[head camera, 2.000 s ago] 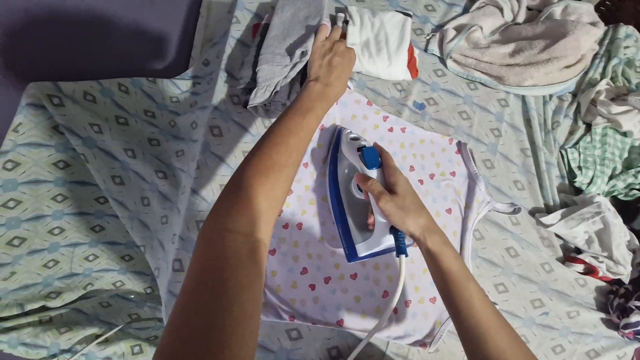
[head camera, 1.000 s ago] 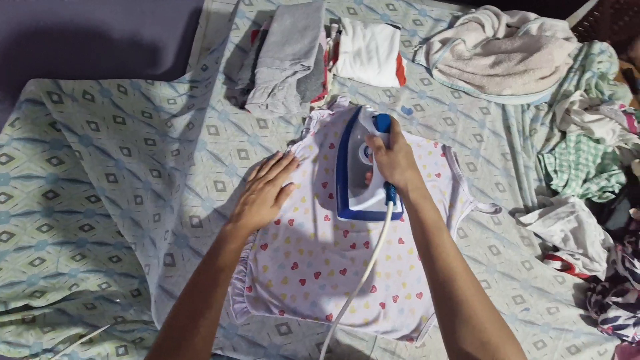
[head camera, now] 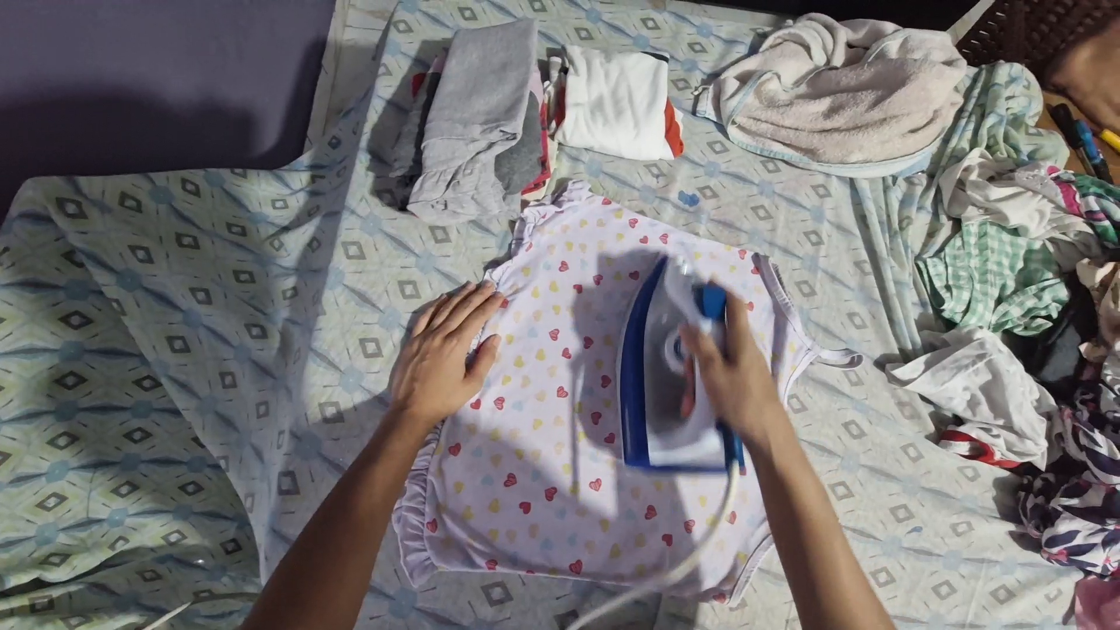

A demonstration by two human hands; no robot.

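Note:
A white garment printed with small hearts (head camera: pixel 542 472), with ruffled edging on its left side, lies spread on the patterned sheet. My right hand (head camera: pixel 739 376) grips the handle of a blue and white electric iron (head camera: pixel 647 385), which is over the right half of the garment, tip pointing away from me. Whether its soleplate touches the cloth is hard to tell. A pale cord runs from its heel toward the bottom edge. My left hand (head camera: pixel 446 354) rests palm down at the garment's left edge, fingers slightly apart, holding nothing.
Folded grey clothes (head camera: pixel 477 114) and a folded white garment (head camera: pixel 617 105) lie beyond the heart print. A crumpled beige towel (head camera: pixel 849 96) is at the upper right. Loose clothes, among them a green checked cloth (head camera: pixel 997 276), line the right side. Part of a person's skin (head camera: pixel 1089 74) shows at the top right.
My left hand was at the folded clothes two seconds ago and came down to the garment's left edge. Since one second ago the iron has moved a little to the right and toward me.

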